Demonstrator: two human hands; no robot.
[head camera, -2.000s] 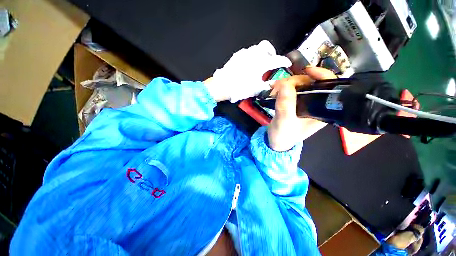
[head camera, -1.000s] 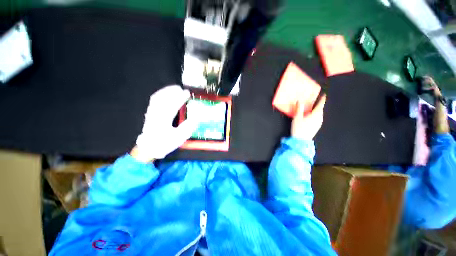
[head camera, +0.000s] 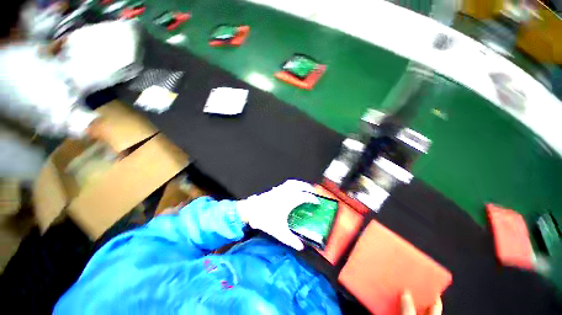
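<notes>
My left hand (head camera: 280, 212), in a white glove, holds a green circuit board (head camera: 313, 219) in its dark frame by the left side, over the red-orange work pad (head camera: 346, 232). My bare right hand (head camera: 421, 306) is cut off by the bottom edge. Its fingertips hold a loose red-orange foam pad (head camera: 392, 269), just right of the work pad. The screw feeder (head camera: 370, 174) stands behind the work pad and is blurred.
Boards on red-orange pads (head camera: 301, 71) lie along the green belt (head camera: 363, 92). A white square plate (head camera: 226, 101) lies on the black bench. Another red-orange pad (head camera: 510, 237) is at the right. Open cartons (head camera: 132, 184) and a blurred person in white (head camera: 92, 52) are at the left.
The view has swung left. Both hands have left the screwdriver work seen two seconds ago. My left hand has taken hold of the board, and the loose foam pad has come beside the work pad.
</notes>
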